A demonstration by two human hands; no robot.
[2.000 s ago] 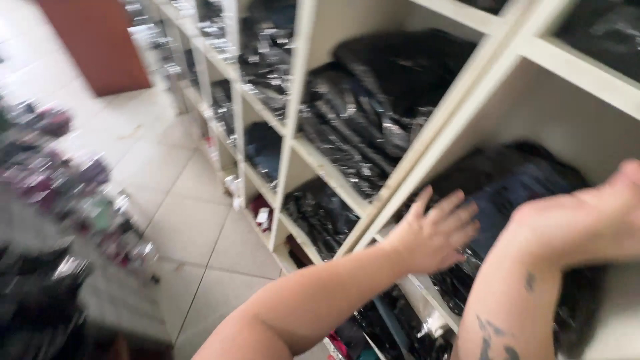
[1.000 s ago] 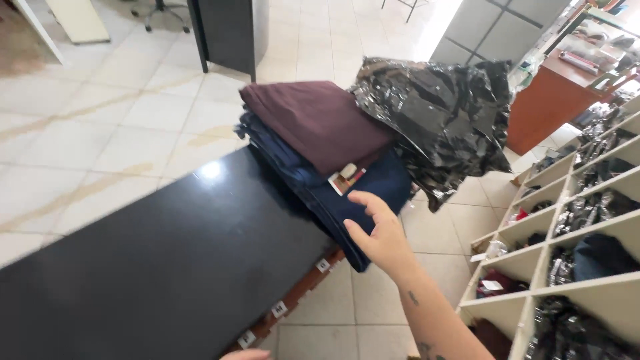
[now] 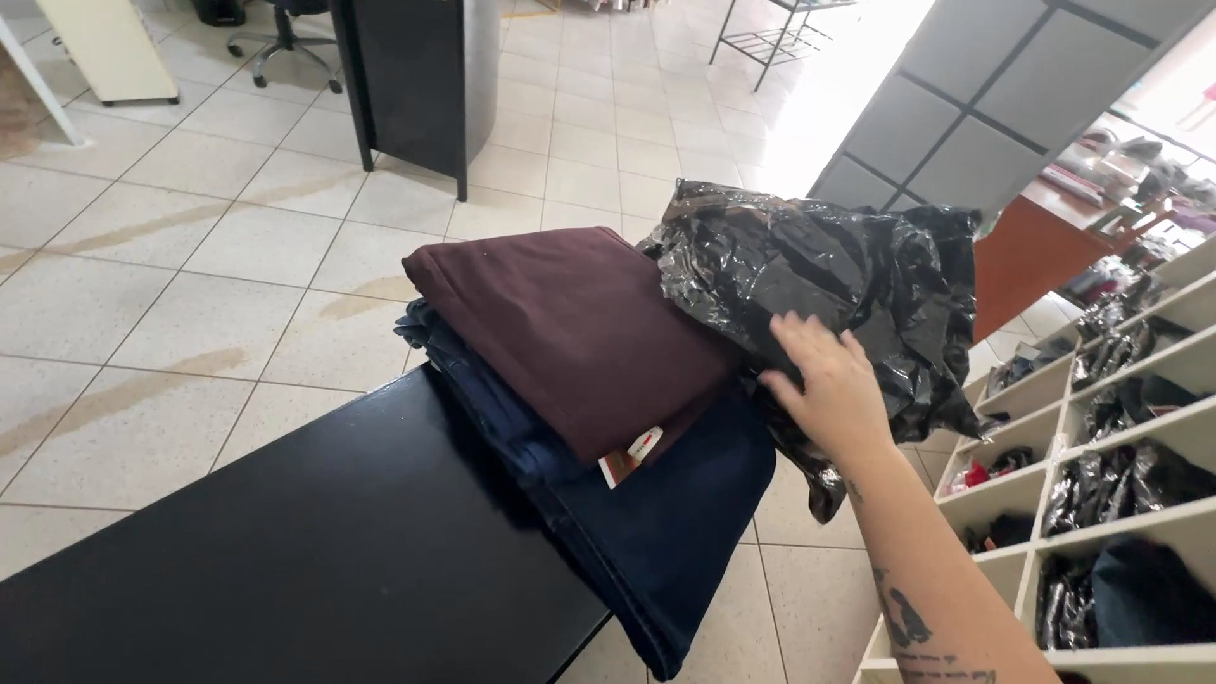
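My right hand lies with fingers spread at the near side of a crumpled black plastic bag, seemingly touching it and gripping nothing. Left of the bag, a folded maroon garment with a paper tag rests on folded dark blue jeans. The stack sits at the far end of a black tabletop, and the jeans hang over its edge. What supports the bag is hidden. My left hand is out of the frame.
White cubby shelves with clothes in clear or dark plastic run along the right. A black desk, a wheeled chair and a metal rack stand farther off on the tiled floor. A grey panel rises behind the bag.
The view has swung from the shelves to the tabletop. Since one second ago my right hand has moved from beside the jeans and tag to the black bag. My left hand has left the view.
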